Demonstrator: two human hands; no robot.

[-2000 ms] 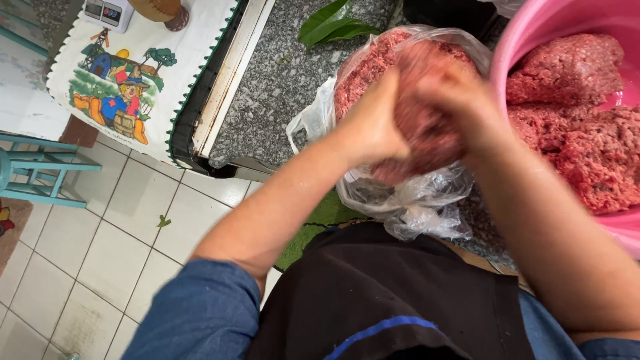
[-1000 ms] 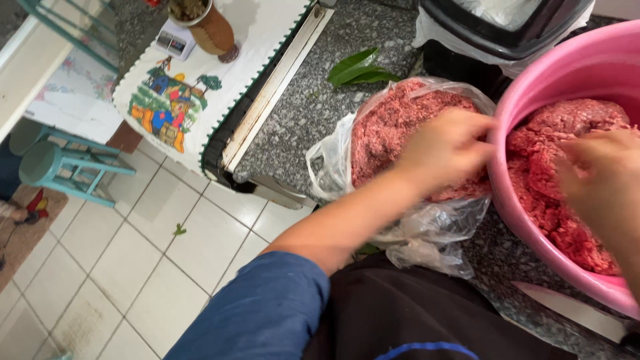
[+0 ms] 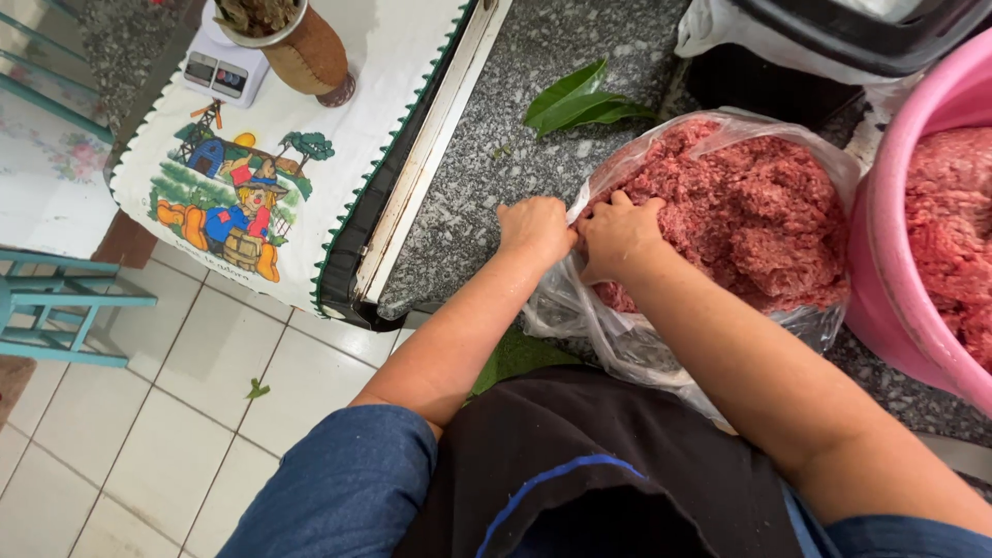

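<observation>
Ground meat (image 3: 744,209) fills an open clear plastic bag (image 3: 643,349) on the granite counter. My left hand (image 3: 535,232) is closed on the bag's left rim. Beside it, my right hand (image 3: 620,236) rests with spread fingers on the meat's left edge, just inside the rim; whether it also pinches the plastic cannot be told. A pink plastic tub (image 3: 891,232) with more ground meat (image 3: 949,232) stands against the bag's right side.
Green leaves (image 3: 581,105) lie on the speckled granite counter (image 3: 465,178). Behind the bag is a black container (image 3: 860,39) with a plastic liner. On the left, a printed cloth (image 3: 372,101) bears a leather-covered cup (image 3: 310,58). A teal stool (image 3: 70,310) stands on the tiled floor.
My right hand has moved left from the meat in the pink tub to the bag. My left hand has gone from over the bagged meat to the bag's left rim and closed on it.
</observation>
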